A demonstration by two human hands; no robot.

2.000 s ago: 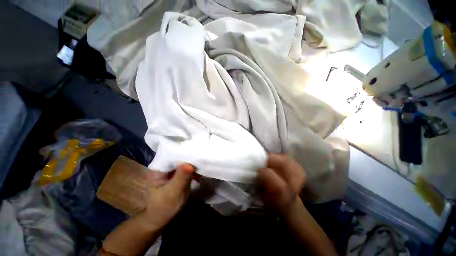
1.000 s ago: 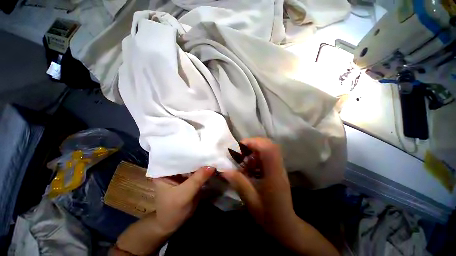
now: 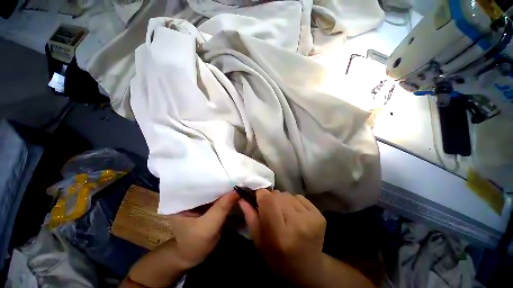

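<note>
The cream garment piece (image 3: 191,135) lies in large soft folds over the table edge, its whiter lower part hanging towards me. My left hand (image 3: 199,228) pinches the lower edge of this white part between thumb and fingers. My right hand (image 3: 287,225) is closed around small dark thread snips (image 3: 246,196), whose tips touch the fabric edge beside my left thumb. Most of the snips is hidden in the fist, so I cannot tell if the blades are apart.
The white sewing machine head (image 3: 430,48) with a blue stripe stands at the right, its lamp glowing. A black flat object (image 3: 454,126) and a yellow patch (image 3: 485,191) lie near it. A brown wooden board (image 3: 143,218) and a plastic bag (image 3: 84,197) are at lower left.
The snips appeared in my right hand with their tips apart and raised, and now they are down at the fabric edge. My right hand has moved left, close against my left hand.
</note>
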